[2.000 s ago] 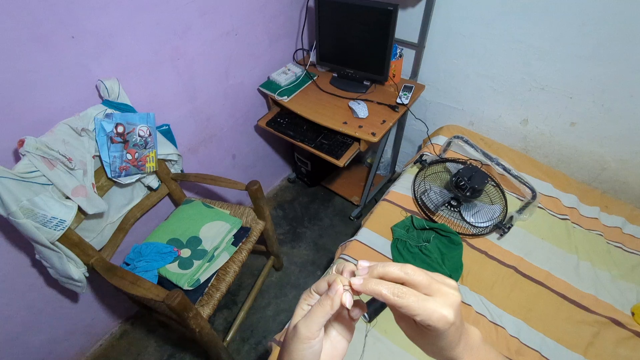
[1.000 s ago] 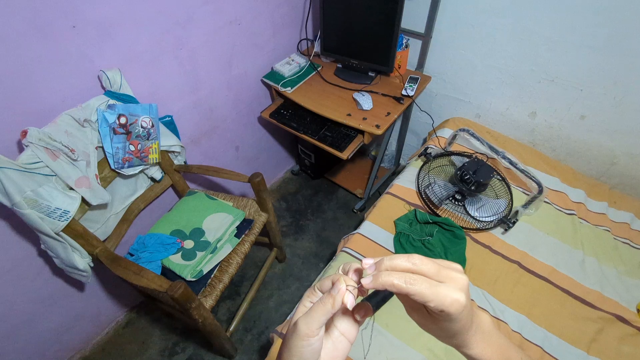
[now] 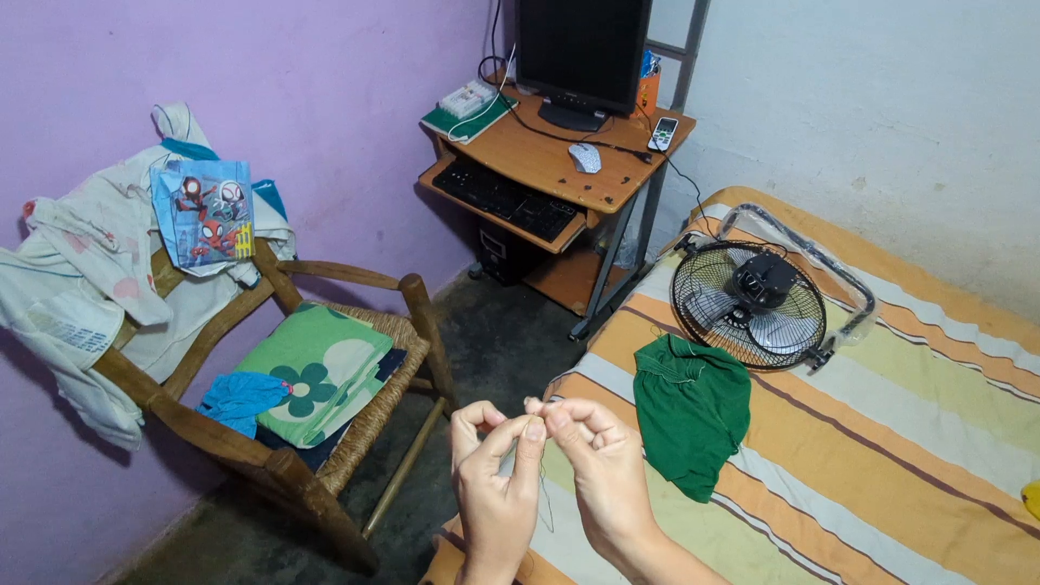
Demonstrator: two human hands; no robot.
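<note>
My left hand point(image 3: 498, 475) and my right hand point(image 3: 597, 467) meet at the fingertips above the near edge of the bed. A thin dark thread point(image 3: 546, 496) hangs in a loose loop from between them, and the left thumb and forefinger pinch it. The right thumb and forefinger are pressed together beside the left fingertips; whatever small thing they may hold is too small to make out. Just right of the hands, a green cloth point(image 3: 691, 414) with loose threads at its edge lies on the striped bedsheet point(image 3: 861, 455).
A floor fan point(image 3: 747, 305) lies on the bed beyond the cloth. At the left stands a wooden armchair point(image 3: 284, 471) with folded green fabric point(image 3: 325, 374) and draped clothes point(image 3: 89, 260). Behind is a computer desk point(image 3: 552, 154) with a monitor point(image 3: 581, 49), a mouse point(image 3: 584, 158) and a keyboard point(image 3: 504, 195).
The black object that showed by my right fingers earlier is no longer in sight. My hands have turned more upright, and the thread now hangs plainly below the fingertips.
</note>
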